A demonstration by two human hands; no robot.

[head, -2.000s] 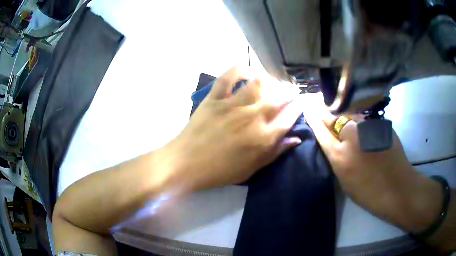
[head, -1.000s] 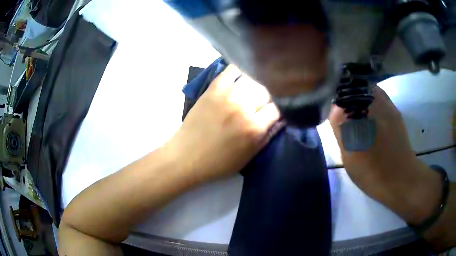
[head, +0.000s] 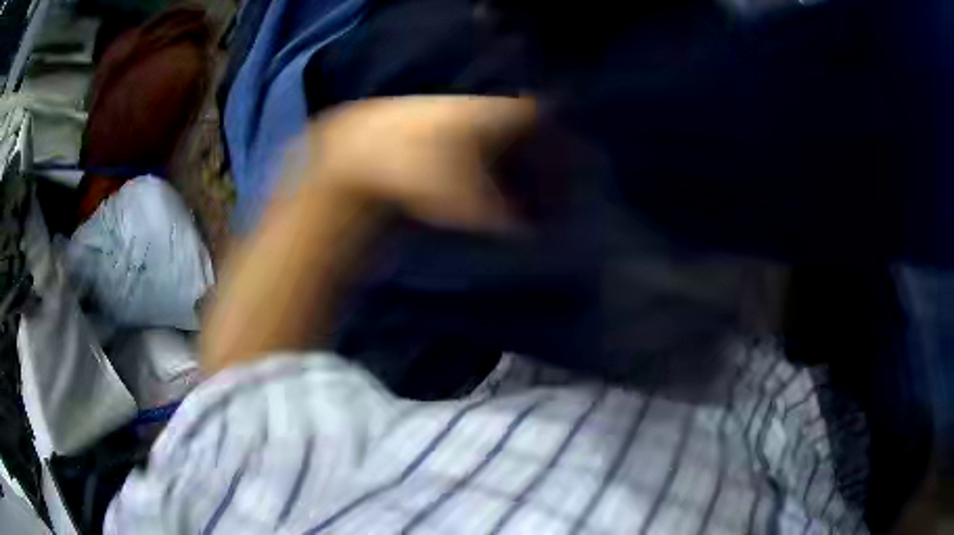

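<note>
A large dark navy panel (head: 722,157) fills the upper middle and right of the head view, over the wearer's lap. It is blurred. My left hand (head: 429,157) reaches in from the left and its fingertips meet the dark cloth. The fingers are blurred, and the cloth's edge at them cannot be made out. A mid-blue fabric part (head: 256,94) hangs in folds to the left of the hand. My right hand is not in view; the right side is dark.
The wearer's white striped shirt (head: 502,460) fills the bottom. On the left lie a pale bundle (head: 152,256), a red-brown cloth (head: 141,89) and a grey-white strip of material (head: 63,376).
The view has swung down from the sewing machine and white table to the lap. The left hand has left the machine and is now at dark cloth. The right hand has gone out of view.
</note>
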